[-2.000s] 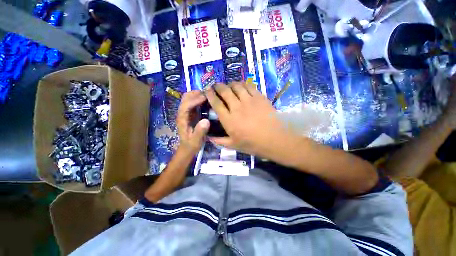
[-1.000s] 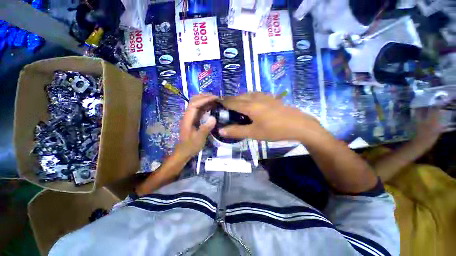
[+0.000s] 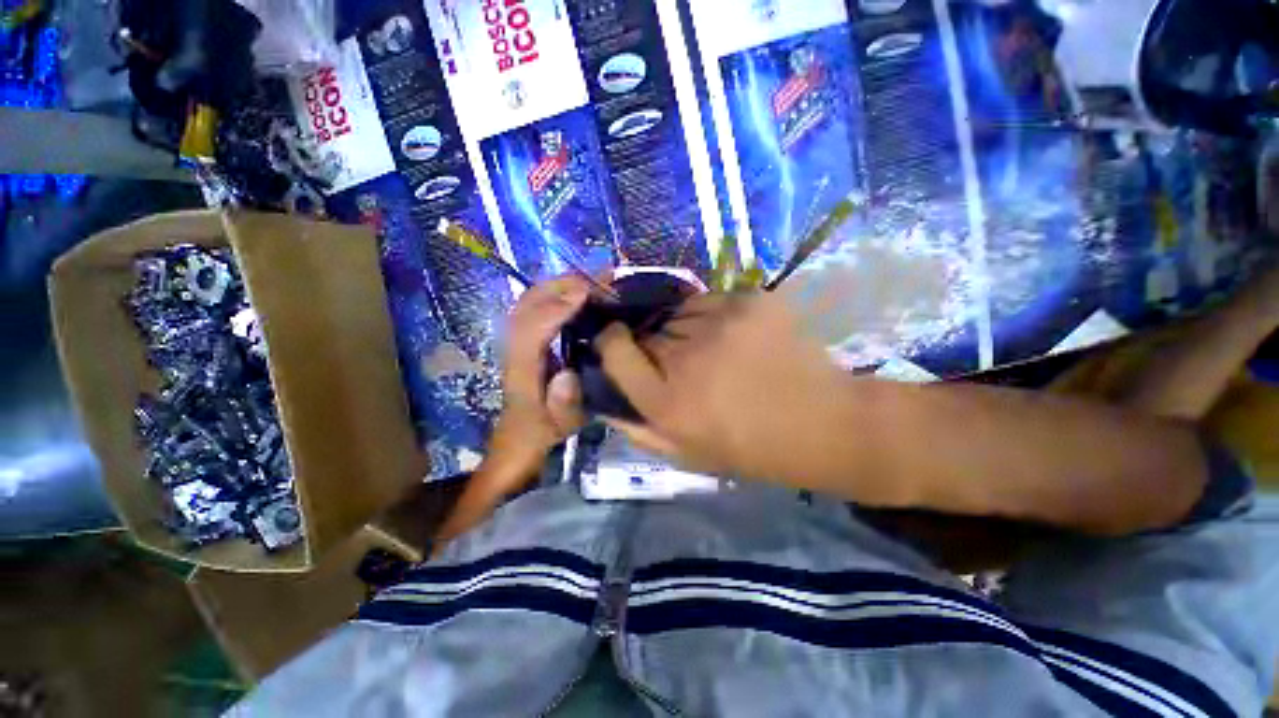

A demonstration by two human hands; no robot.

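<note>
A white housing (image 3: 650,478) with a dark round opening lies in front of my body, its flat end towards me. My left hand (image 3: 540,368) holds its left side, thumb near the rim. A black round part (image 3: 610,368) sits at the opening. My right hand (image 3: 715,372) is over it, with fingers bent into the opening; the fingertips are partly hidden. Thin wires stick out at the top of the opening. Yellow-ended cables (image 3: 474,244) spread out left and right beyond the housing.
An open carton (image 3: 337,386) of silver-black plates stands at left, a lower carton (image 3: 267,617) beneath it. Blue printed sheets (image 3: 786,140) cover the bench. Black parts with wires lie at upper left, a white housing at upper right. Another person's arm (image 3: 1192,344) reaches in at right.
The black part earlier tilted between my hands is now lower at the opening, and my right fingers have moved into it. More of the opening and its wires show. The view has shifted.
</note>
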